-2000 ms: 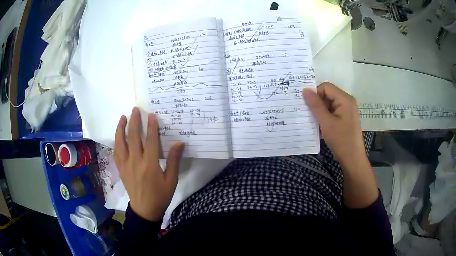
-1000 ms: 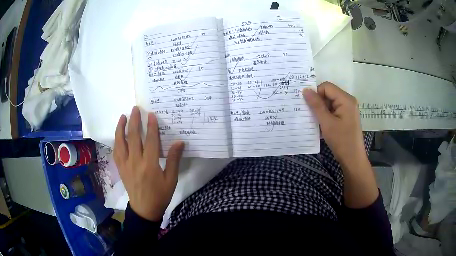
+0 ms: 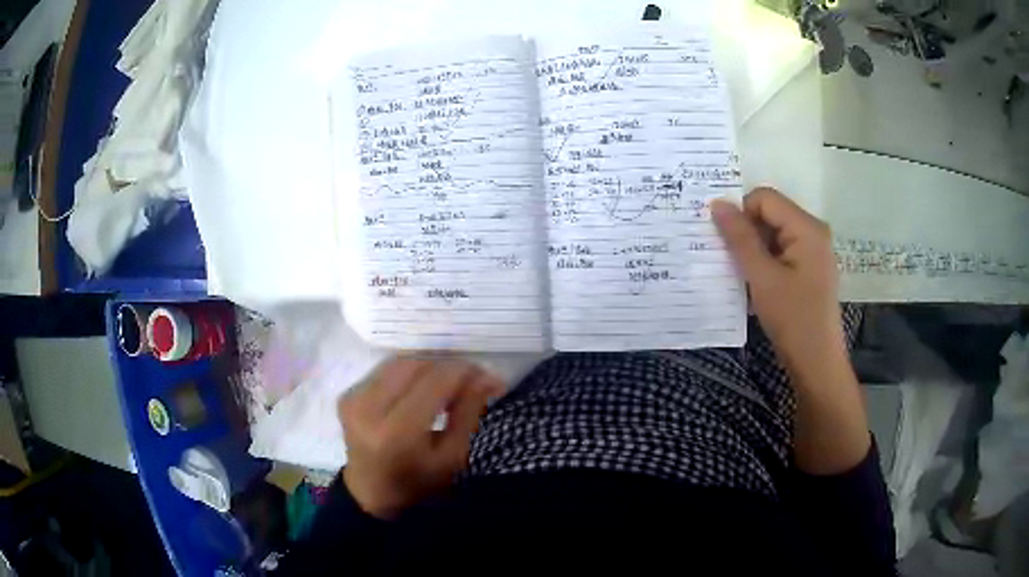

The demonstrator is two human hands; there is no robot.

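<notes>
An open notebook (image 3: 451, 248) with lined pages and dark handwriting lies over white fabric or paper (image 3: 271, 147) on the table. My right hand (image 3: 779, 265) grips the notebook's right edge, thumb on the page and fingers curled. My left hand (image 3: 418, 423) is below the notebook's lower left edge, off the pages. It is blurred, with its fingers bent, and seems to hold nothing.
A blue tray (image 3: 147, 451) at the left holds red-and-white round containers (image 3: 172, 335) and a white item. A white fabric pile (image 3: 135, 147) lies at upper left. Printed ruler markings (image 3: 903, 259) run along the right table edge. Metal parts (image 3: 903, 28) show at upper right. Checked cloth covers my lap.
My left hand has left the notebook's left page and moved down and right, its fingers now bent. The notebook and my right hand appear shifted slightly right, along with the whole view.
</notes>
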